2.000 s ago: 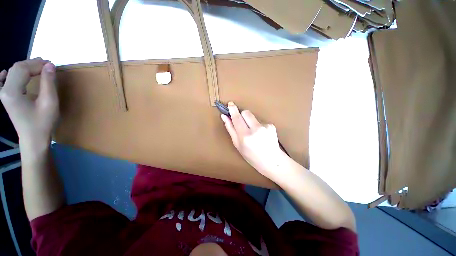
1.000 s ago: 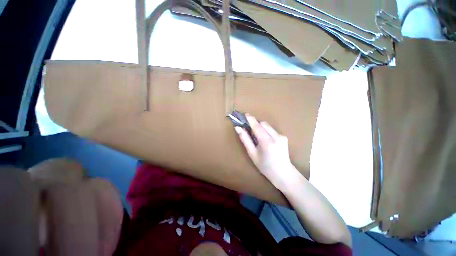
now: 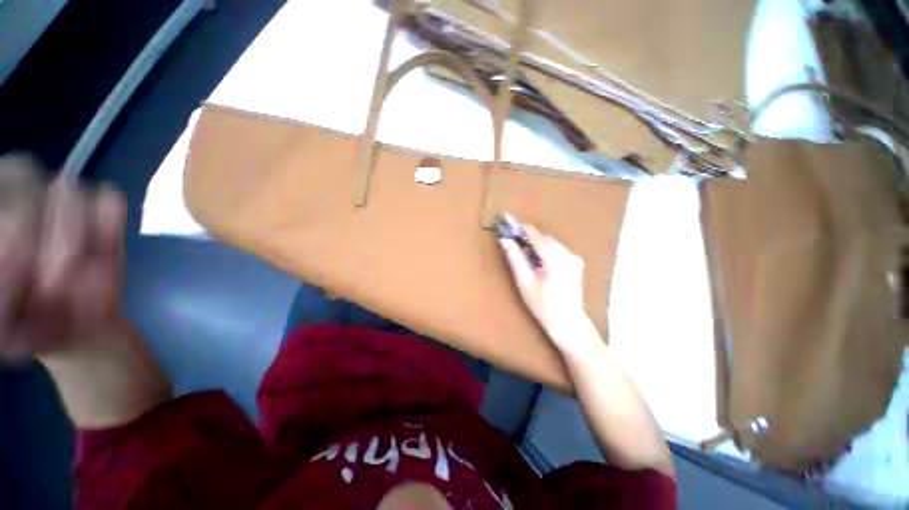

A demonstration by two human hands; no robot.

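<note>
The tan bag panel (image 3: 299, 214) lies on the white table, its lower edge over the table's front. Its handle (image 3: 370, 149) loops away toward the far side, with two ends stitched on the panel. A small brown tab with a white patch (image 3: 428, 174) sits between the handle ends. My right hand (image 3: 548, 274) holds the dark thread snips (image 3: 518, 242), blade tips at the right handle end. My left hand (image 3: 65, 264) is raised off the panel at the far left, blurred; whether it holds a fine thread cannot be told.
A layered stack of tan panels (image 3: 648, 60) lies at the far side. A second tan pile (image 3: 797, 289) is at the right on the white table (image 3: 663, 309). A grey metal bar (image 3: 135, 90) stands at the upper left. My maroon shirt shows below.
My left hand has let go of the panel's left edge, dropped low, then risen at the left. The view has shifted and turned. My right hand stays by the right handle end with the snips.
</note>
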